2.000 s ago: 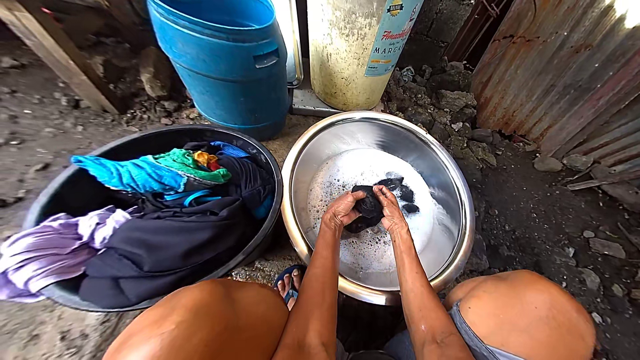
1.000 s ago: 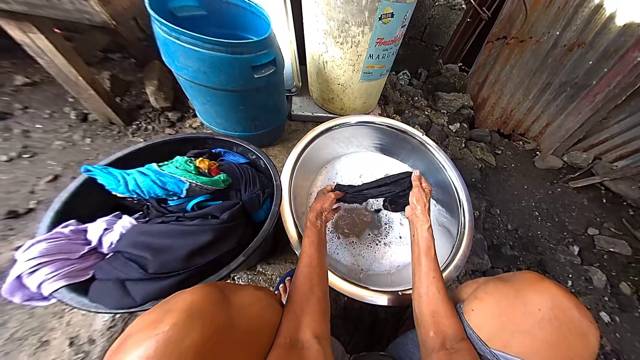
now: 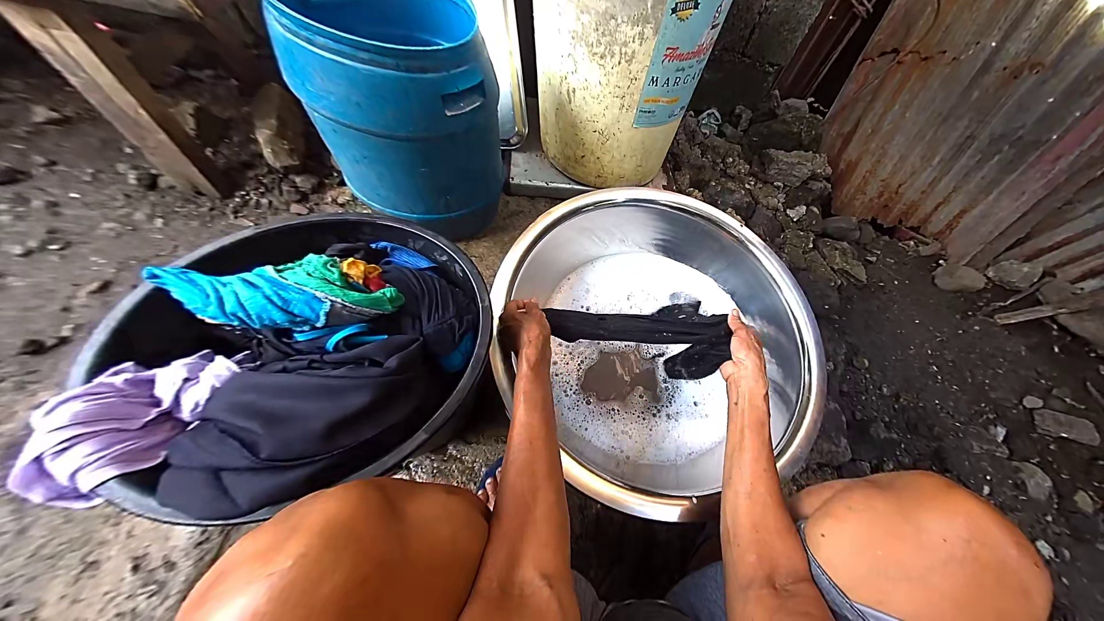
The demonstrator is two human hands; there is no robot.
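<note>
A black cloth [image 3: 634, 327] is stretched sideways between my two hands above a metal basin [image 3: 759, 250]. Its left end is in my left hand [image 3: 525, 332], over the basin's left rim; my right hand [image 3: 745, 354] grips the other end inside the right wall, where a dark fold hangs down. Below the cloth lies foamy water [image 3: 638, 423] with a brownish gap in the suds. More dark fabric [image 3: 680, 306] shows just behind the stretched cloth.
Left of the basin stands a black tub [image 3: 103, 345] with dark, turquoise, green and lilac clothes [image 3: 112, 423]. Behind are a blue plastic barrel [image 3: 397, 129] and a yellowish container [image 3: 595, 95]. Stones [image 3: 785, 172] and a rusty corrugated sheet [image 3: 940, 129] lie to the right.
Two seconds ago my hands were close together with the cloth bunched between them. They have moved apart, my left hand to the left rim, and the cloth is now drawn out long.
</note>
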